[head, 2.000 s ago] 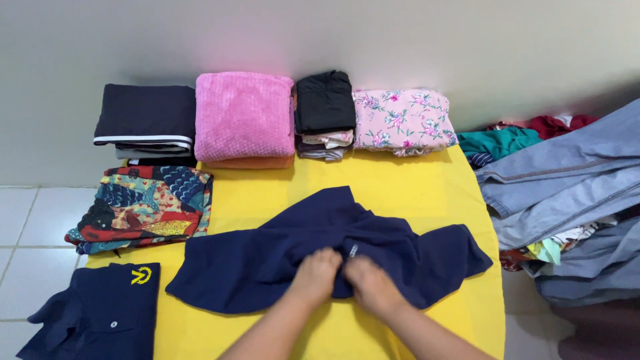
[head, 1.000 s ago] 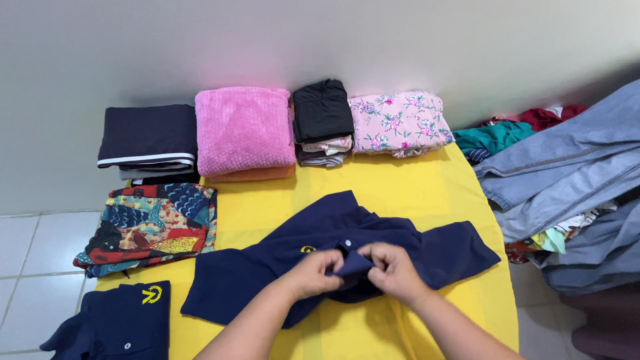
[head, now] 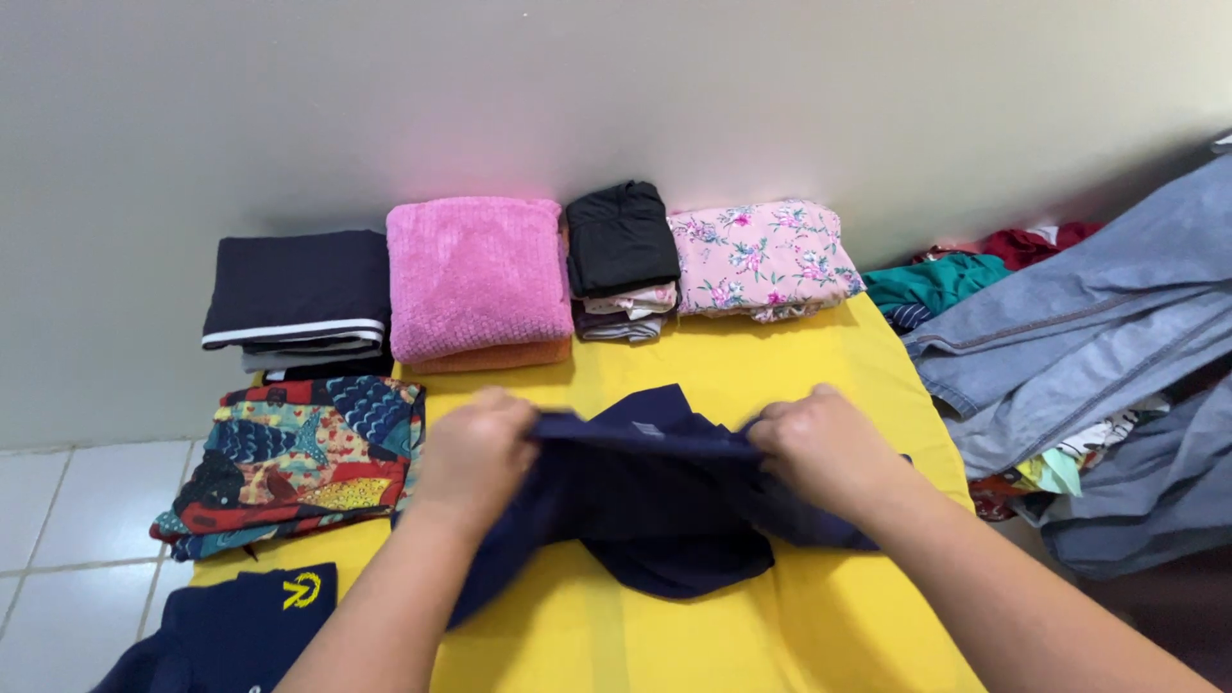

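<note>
A navy blue shirt (head: 664, 481) is stretched between my two hands over a yellow cloth-covered surface (head: 539, 626). My left hand (head: 476, 457) is closed on one side of the shirt's upper edge, and my right hand (head: 823, 448) grips the other side. A small pale label shows on the fabric between them. The lower part hangs down and rests on the yellow cloth, partly blurred. Left of my left forearm lies a folded navy shirt (head: 250, 626) with a yellow emblem.
Along the wall stand a dark folded stack (head: 298, 284), a pink towel (head: 476, 279), black folded clothing (head: 621, 241) and a floral pink fabric (head: 760, 255). Patterned folded cloth (head: 308, 457) lies at left. Grey-blue jeans (head: 1078, 298) top a loose clothes heap at right.
My hands have moved apart, spreading the navy shirt between them. A second ago they were close together at its collar area, with the shirt lying flatter on the yellow cloth.
</note>
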